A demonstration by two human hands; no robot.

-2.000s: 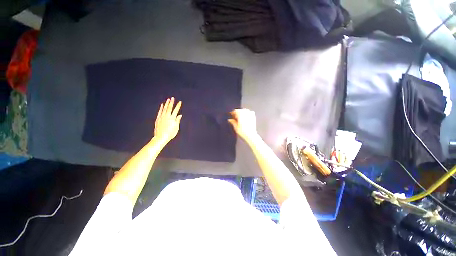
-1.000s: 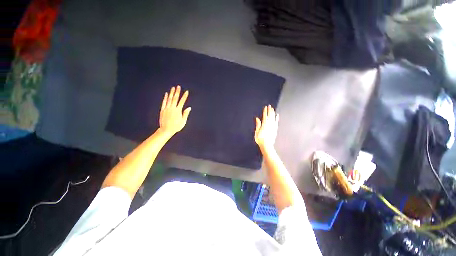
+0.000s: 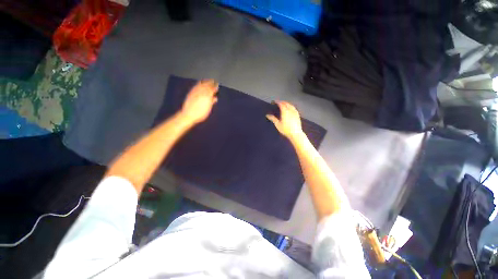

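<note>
A dark navy skirt (image 3: 235, 155) lies flat on the grey padded table cover (image 3: 131, 82). My left hand (image 3: 201, 101) is at its far edge, left of the middle, with fingers close together and slightly blurred. My right hand (image 3: 287, 117) is at the far edge further right, thumb apart and fingers bent over the cloth edge. Whether either hand pinches the cloth is unclear. The steam iron's tan handle (image 3: 373, 246) shows at the lower right; my right sleeve partly hides the iron.
A black garment pile (image 3: 366, 76) lies at the far right of the table. A blue board (image 3: 278, 12) is at the far edge, a red bag (image 3: 87, 32) past the left end. A white card (image 3: 399, 234) lies beside the iron, with folded dark garments (image 3: 464, 223) further right.
Both hands have moved from lying on the skirt to its far edge. The view has turned and shifted, so the skirt appears more slanted and the blue board has come into view.
</note>
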